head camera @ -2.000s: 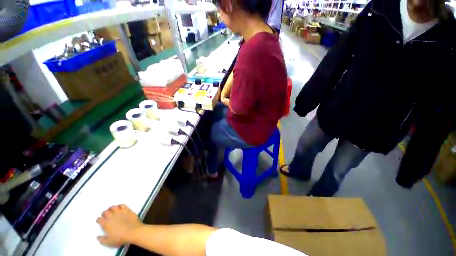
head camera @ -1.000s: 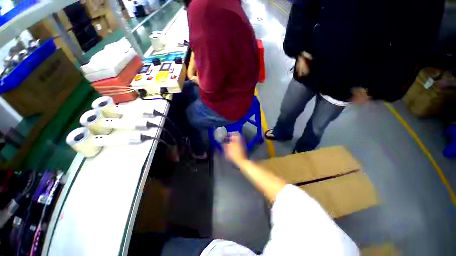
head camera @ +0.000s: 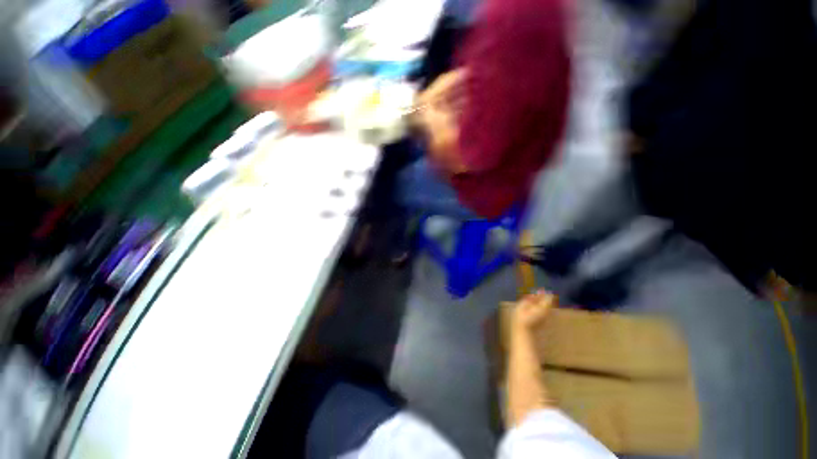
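Observation:
The picture is strongly blurred. My right hand [head camera: 536,309] is away from the bench, in front of the cardboard box at the right, fingers seemingly curled; I cannot tell whether it holds anything. My left hand is out of the picture. Cream hair dryers [head camera: 208,179] lie in a row at the far part of the white bench [head camera: 224,314], their barrels towards its left edge, smeared by blur.
A person in a red top [head camera: 511,108] sits by a blue stool [head camera: 468,255]. A person in dark clothes [head camera: 735,143] stands at the right. A cardboard box [head camera: 618,345] stands on the floor. Printed boxes [head camera: 107,278] lie left of the bench; a red tray [head camera: 291,94] is beyond the dryers.
My right hand went from the bench out over the floor, and now appears further right, in front of the cardboard box. The view has swung and blurred.

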